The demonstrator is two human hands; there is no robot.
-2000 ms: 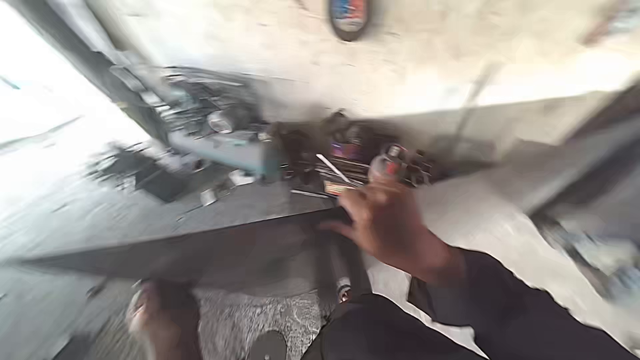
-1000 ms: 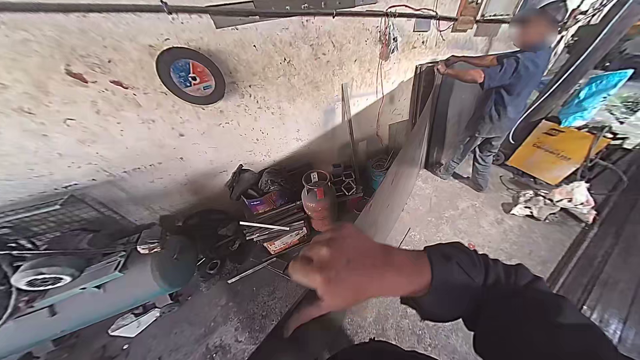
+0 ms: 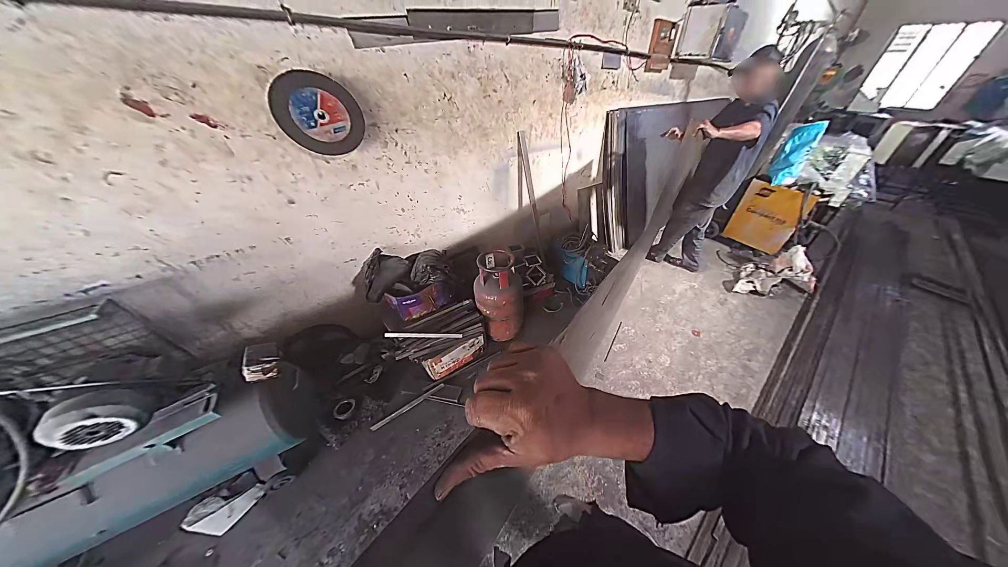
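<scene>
My right hand (image 3: 535,405), in a dark sleeve, is at the lower middle, its fingers bent over the top edge of a long, thin metal sheet (image 3: 602,319) and its thumb along the near side. From the dark lower foreground, the sheet stretches away to the upper right. At its far end stands a co-worker (image 3: 728,150) in dark clothes, whose hands are at the sheet's upper edge. My left hand is out of view.
A red gas cylinder (image 3: 500,303) and scrap metal stand along the wall. An air compressor tank (image 3: 173,480) lies at left. More sheets (image 3: 650,153) lean at the back. To the right are a yellow machine (image 3: 768,216) and long metal profiles (image 3: 835,346) on the floor.
The view has swung strongly to the right since the first frame, bringing the co-worker and the sheet's far end into sight. My right hand stays at the sheet's edge.
</scene>
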